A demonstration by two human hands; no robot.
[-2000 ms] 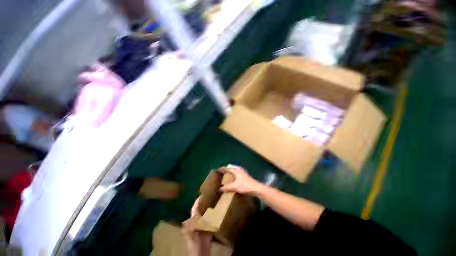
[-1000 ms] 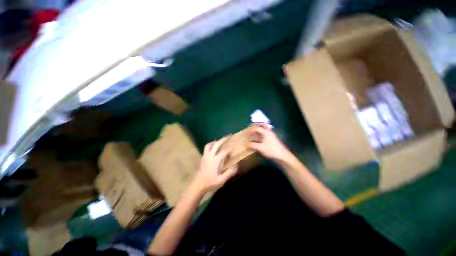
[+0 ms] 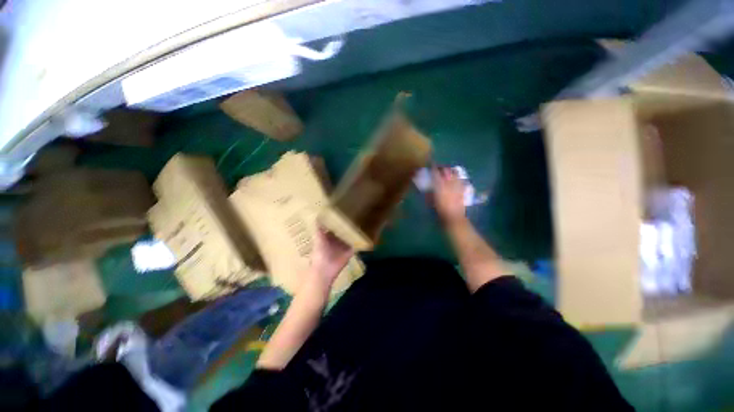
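Note:
My left hand [image 3: 328,253] holds the near end of a small erected carton [image 3: 372,187], which is tilted, with its dark inside showing. My right hand [image 3: 447,193] is just right of the carton, over a small pile of white slips [image 3: 465,179] on the green surface. Its fingers touch the slips; blur hides whether it grips one. A flat carton blank [image 3: 282,213] with dark printing lies left of the small carton.
A large master carton [image 3: 595,209] with white boxes [image 3: 666,241] inside stands at right. A stack of flat cartons [image 3: 197,229] and a white paper [image 3: 153,255] lie at left. A white bench with a power strip [image 3: 213,72] runs across the top left.
My right hand has left the small carton and moved to the white slips. My left hand now holds the carton alone, its open side showing. The view has turned, so the bench and master carton shifted.

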